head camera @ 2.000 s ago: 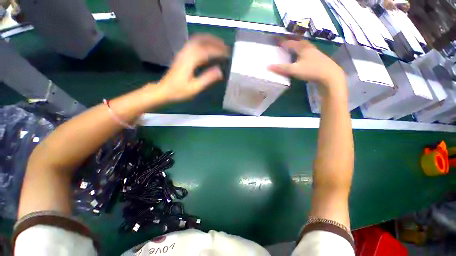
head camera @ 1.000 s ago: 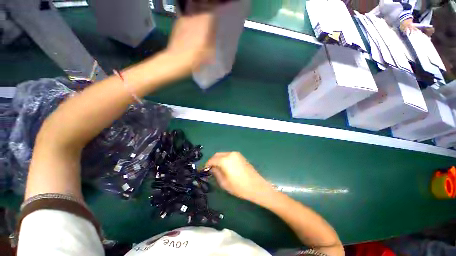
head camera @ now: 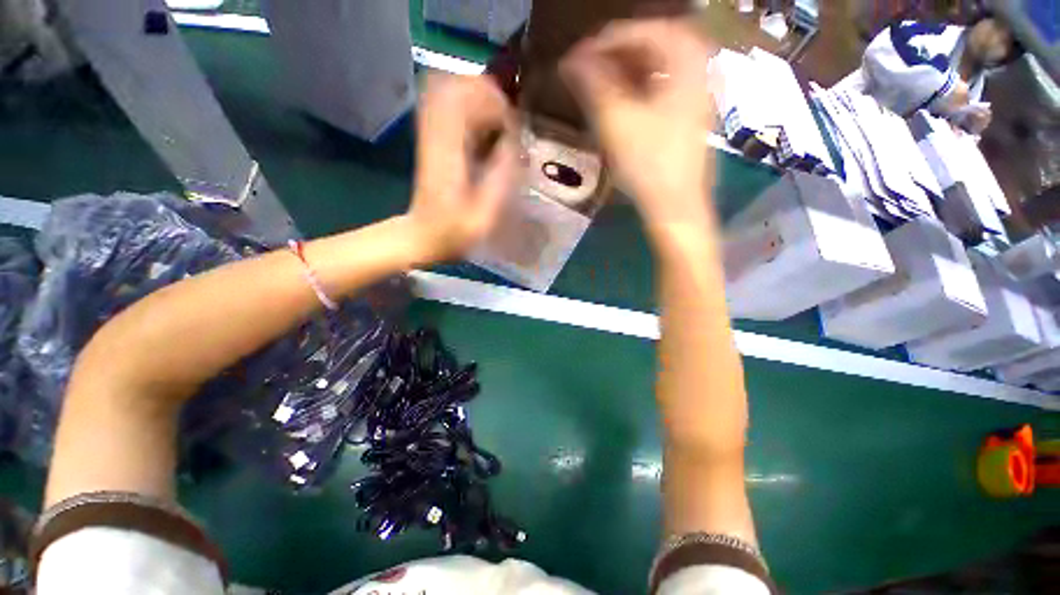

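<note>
An open white box (head camera: 529, 244) stands at upper centre on the green surface, its brown inside flap (head camera: 570, 87) raised. A pale insert or product with a dark oval hole (head camera: 564, 173) shows in its mouth. My left hand (head camera: 465, 163) is at the box's left side, fingers curled and blurred. My right hand (head camera: 639, 99) is blurred in front of the raised flap, above the box's mouth. Whether either hand grips anything is unclear. A loose pile of black cables (head camera: 424, 436) with silvery plugs lies near my body.
A crinkled poly bag (head camera: 116, 279) with cables lies at left. Tall grey-looking cartons (head camera: 343, 64) stand at upper left. White boxes (head camera: 802, 250) form a row at right. White flat sheets (head camera: 872, 145) and a person (head camera: 918, 70) are beyond. An orange-yellow tape roll (head camera: 1009, 461) sits far right.
My right hand has moved from the cable pile up to the box. The carton my left hand held at upper centre now shows its open mouth, with its brown flap raised.
</note>
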